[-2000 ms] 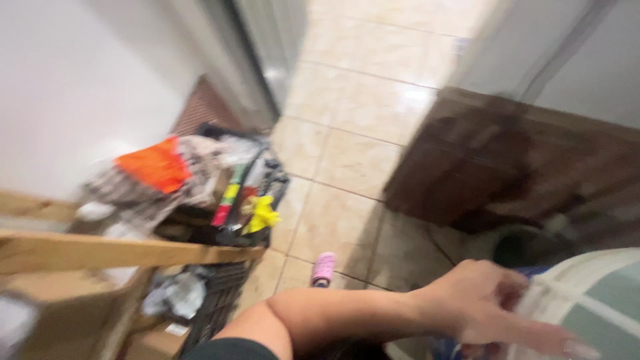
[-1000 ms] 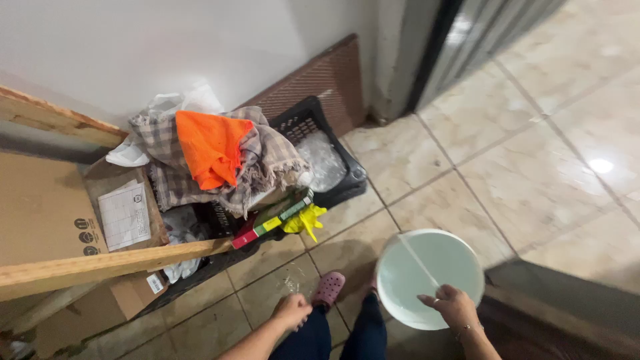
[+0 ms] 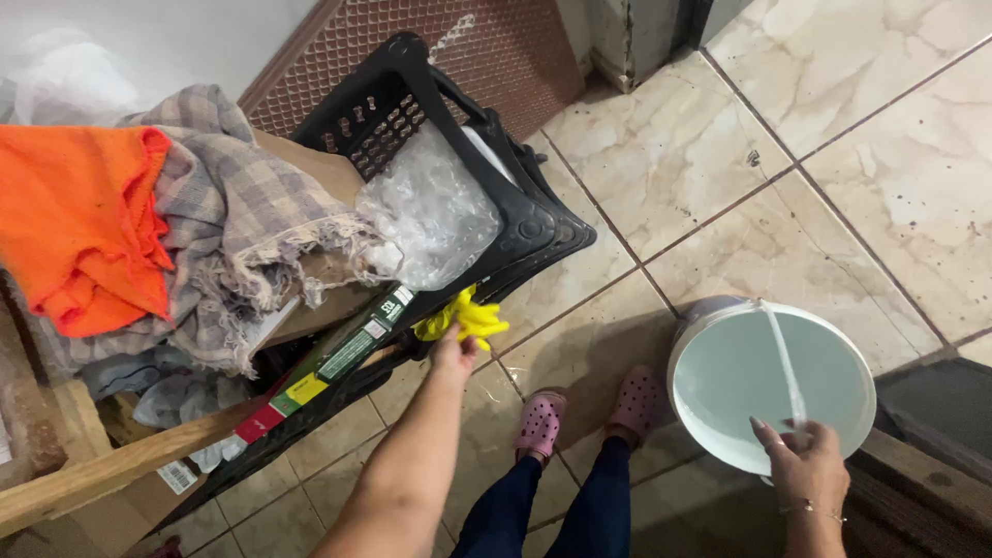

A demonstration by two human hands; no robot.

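My left hand [image 3: 454, 353] has its fingers on a yellow rubber glove [image 3: 473, 318] at the corner of a black plastic crate [image 3: 515, 209]. On the right, my right hand [image 3: 810, 457] grips the white handle [image 3: 787, 364] of a white bucket [image 3: 674, 387] that holds pale, clear liquid [image 3: 744, 380]. A long green and red box [image 3: 349, 356] lies along the crate's near side, just left of the glove. An orange cloth [image 3: 85, 225] rests on a checked, fringed cloth [image 3: 248, 194] over the crate's left part.
Clear plastic wrap [image 3: 434, 209] fills the crate's corner. A wooden bar [image 3: 132, 465] crosses the lower left above cardboard. A brown textured panel [image 3: 496, 70] leans behind the crate. Tiled floor [image 3: 775, 232] lies beyond the bucket; a dark wooden edge [image 3: 922, 480] stands at the lower right.
My left hand has moved from above the floor to the yellow glove on the crate. My right hand remains at the bucket handle. The view has come closer to the crate.
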